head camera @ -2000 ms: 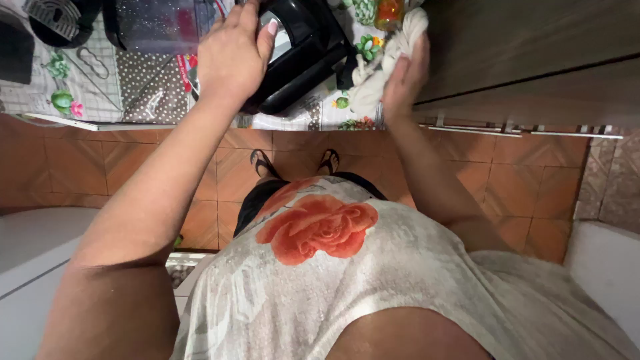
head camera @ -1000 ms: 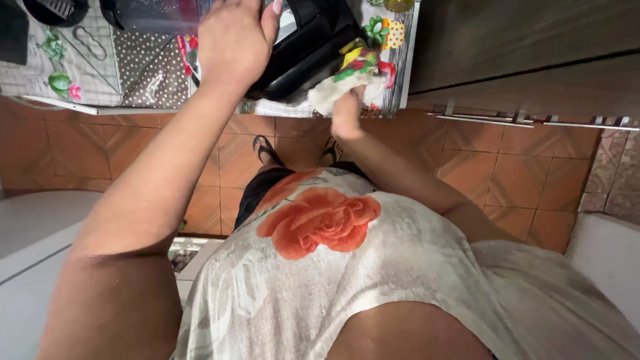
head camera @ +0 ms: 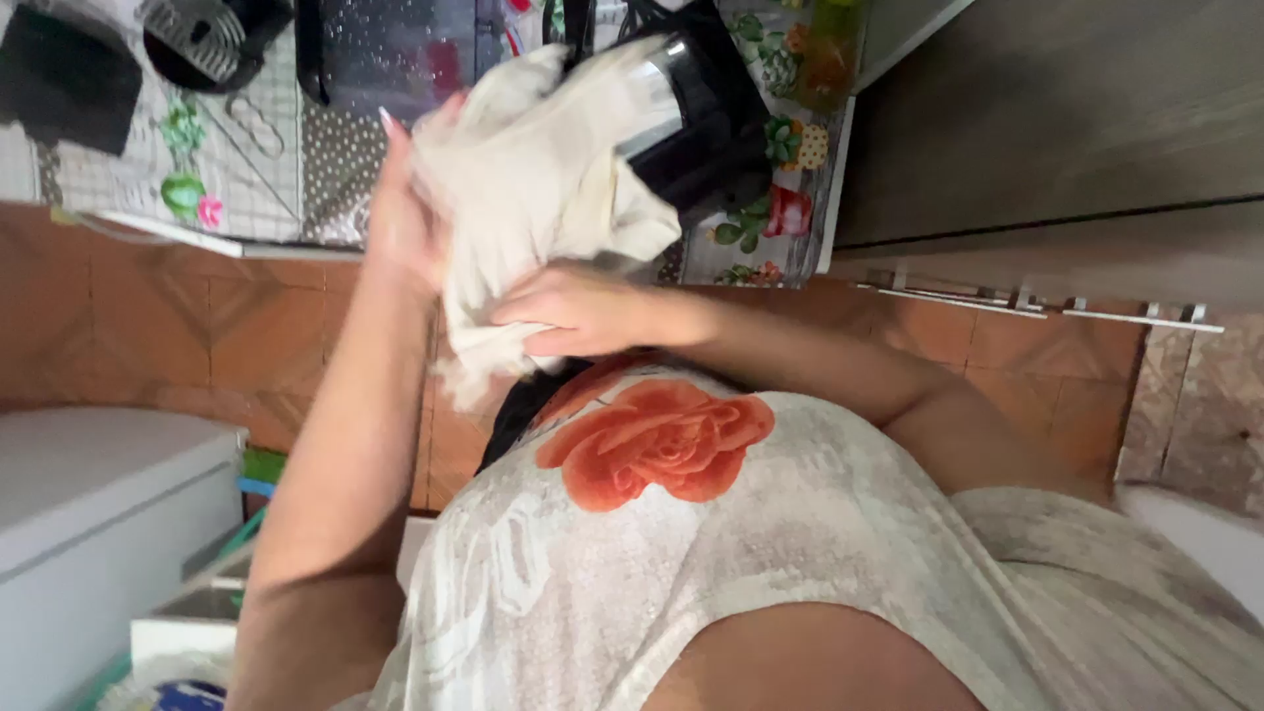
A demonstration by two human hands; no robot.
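A crumpled off-white cloth hangs between my two hands, a little in front of my body. My left hand is at the cloth's left side, its fingers partly behind the fabric. My right hand grips the lower part of the cloth near my waist. Just beyond the cloth, a black appliance with a shiny silver part stands on the patterned tablecloth; the cloth hides some of it.
On the left of the table lie a black object with a slotted grey grate and a dark square piece. A clear speckled container is at the back. A yellowish bottle stands right. Dark cabinet doors border the table.
My left hand has come off the black appliance and now holds the cloth. My right hand has brought the cloth leftward and nearer my body, where it is more spread out.
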